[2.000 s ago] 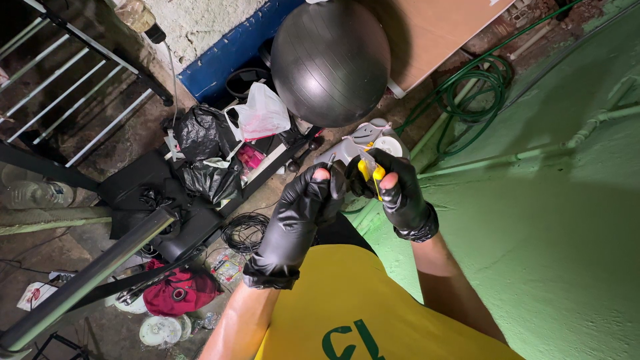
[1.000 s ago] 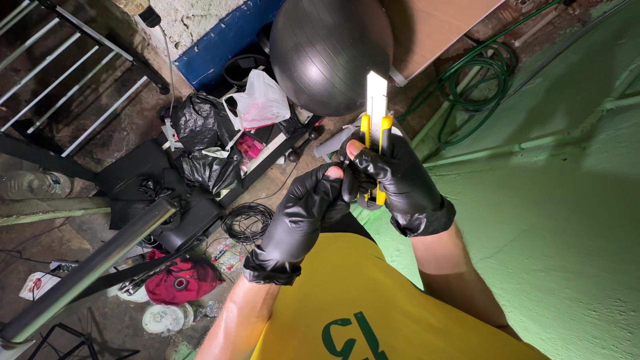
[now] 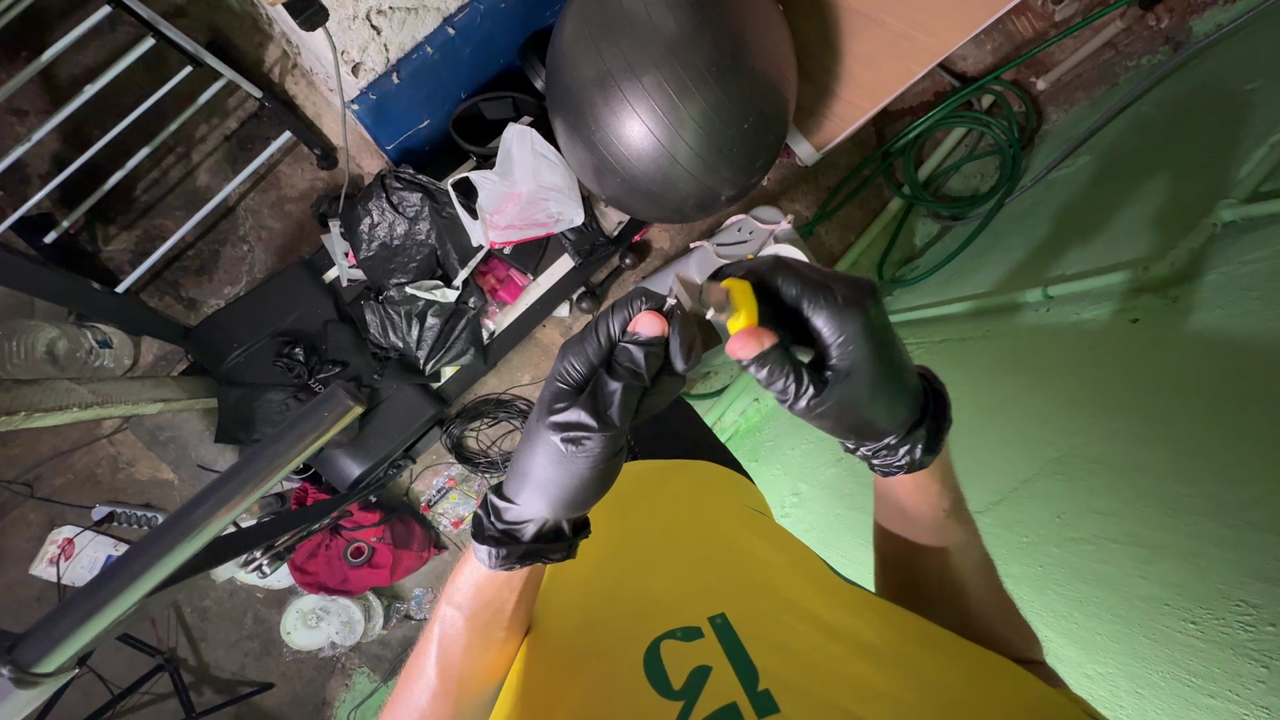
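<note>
Both hands wear black gloves with the thumb tips bare. My right hand (image 3: 835, 350) is closed around a yellow utility knife (image 3: 741, 305), whose blade side points left toward my other hand. My left hand (image 3: 605, 405) pinches a small dark piece (image 3: 684, 335) between thumb and fingers, close to the knife. Just what the piece is, and whether the blade touches it, I cannot tell. The hands are held in front of my yellow shirt (image 3: 690, 560), a short gap apart.
Beyond my hands lies a black exercise ball (image 3: 672, 110). Black plastic bags (image 3: 410, 230), a white bag (image 3: 528, 190) and a coiled black cable (image 3: 487, 432) are at left. A metal bar (image 3: 190, 530) crosses the lower left. A green hose (image 3: 960, 165) hangs by the green wall (image 3: 1130, 400).
One second ago the knife stood upright with its long blade showing; now it is tilted toward my left hand and mostly hidden by my right. Both hands stay close together.
</note>
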